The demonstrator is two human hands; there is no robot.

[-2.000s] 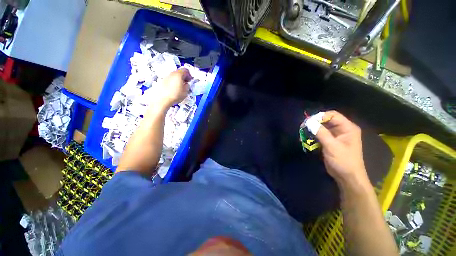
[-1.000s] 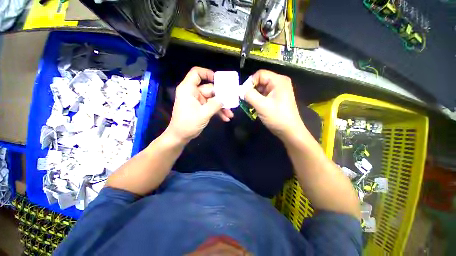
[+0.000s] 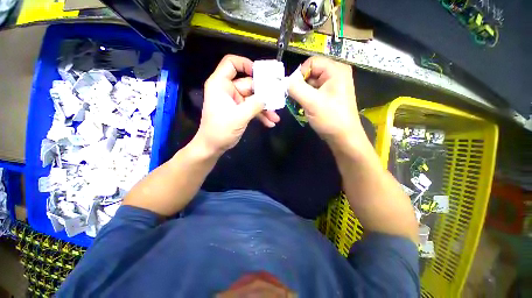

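My left hand (image 3: 228,105) holds a flat white plug housing (image 3: 269,85) by its left edge, above my lap. My right hand (image 3: 326,96) is at the housing's right edge and grips a small white piece, mostly hidden by my fingers. A green circuit board (image 3: 296,110) hangs below my right fingers, partly hidden. The dark shaft of the fixed soldering iron (image 3: 286,32) points down, its lower end close to the top right corner of the housing. Whether it touches, I cannot tell.
A blue bin (image 3: 36,125) of white housings stands on the left. A yellow basket (image 3: 492,151) with joined white and green pieces stands on the right. The yellow-edged bench (image 3: 233,32) runs across the top, with a black fan (image 3: 166,20). Stacked boards (image 3: 44,262) lie lower left.
My left hand has left the blue bin and come to the middle with a white housing. Both hands have met there and moved up closer to the iron shaft. The view has shifted.
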